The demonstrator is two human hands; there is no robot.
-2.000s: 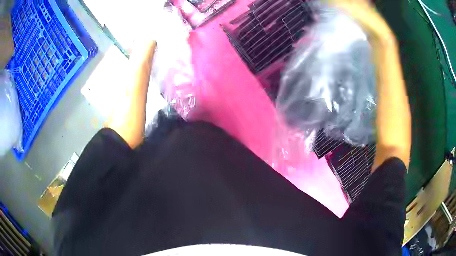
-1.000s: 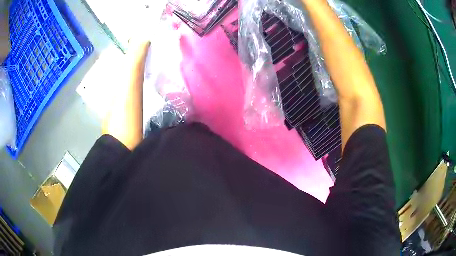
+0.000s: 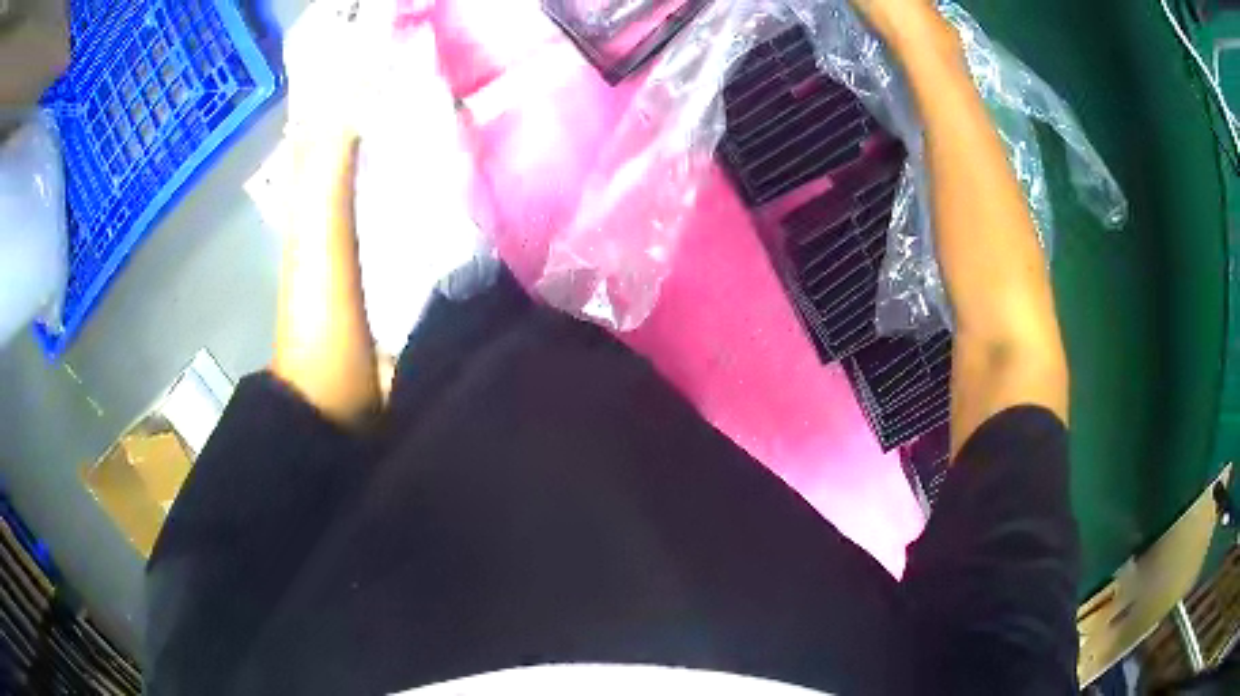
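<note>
Black slatted parts (image 3: 802, 129) lie in overlapping rows on the pink mat (image 3: 734, 367). Clear plastic bags (image 3: 632, 252) lie crinkled over the mat and over some black parts, on both sides of my right forearm. More black frame-like parts (image 3: 619, 34) lie at the top edge. My right arm reaches up over the bags; the hand is cut off by the top edge. My left forearm reaches up on the left; its hand is lost in the glare over a white sheet-like surface (image 3: 408, 177), so its fingers cannot be made out.
A blue plastic grid (image 3: 163, 123) stands at the upper left, with a pale bagged bundle (image 3: 27, 231) beside it. An open carton (image 3: 143, 476) is on the grey floor. The green bench surface (image 3: 1142, 299) is at right, with a tan panel (image 3: 1156, 578) at lower right.
The bag that covered the black parts at right has shifted up and left, uncovering more of them. Its loose end now spreads farther left over the pink mat. My right arm has moved inward.
</note>
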